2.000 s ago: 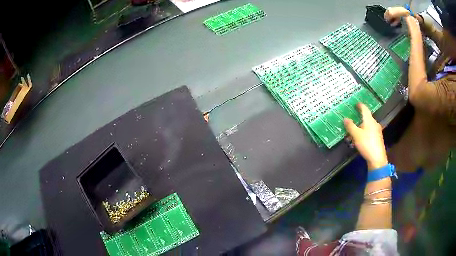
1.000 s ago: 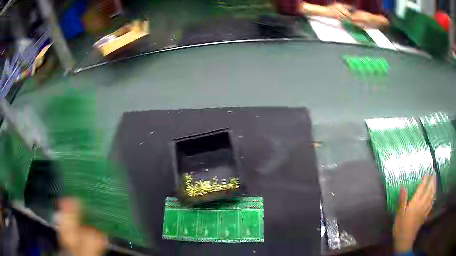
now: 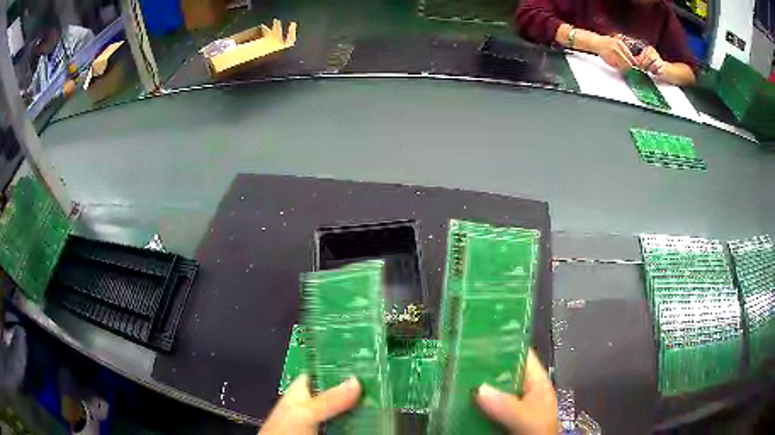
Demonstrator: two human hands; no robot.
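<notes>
My left hand [image 3: 314, 408] holds a green PCB panel [image 3: 347, 323], or a small stack, upright over the dark mat [image 3: 246, 280]. My right hand [image 3: 523, 403] holds another green PCB panel [image 3: 493, 306] beside it, with a gap between the two. Both thumbs lie on the panel faces; the other fingers are mostly hidden behind. A black component bin [image 3: 365, 240] with gold bits stands behind the panels and is partly covered. Another green PCB panel [image 3: 414, 374] lies flat on the mat below the bin, partly hidden by the held panels.
A black slotted rack [image 3: 119, 285] holds green panels [image 3: 32, 234] at the left. Overlapped PCB panels [image 3: 692, 314] lie at the right. One panel [image 3: 667, 149] lies farther back. A person [image 3: 616, 38] works opposite. An open carton [image 3: 251, 51] stands at the back left.
The view has swung left and steadied. My right hand has left the stack at the right, and my left hand has come in from the left. Both hands now hold panels over the mat.
</notes>
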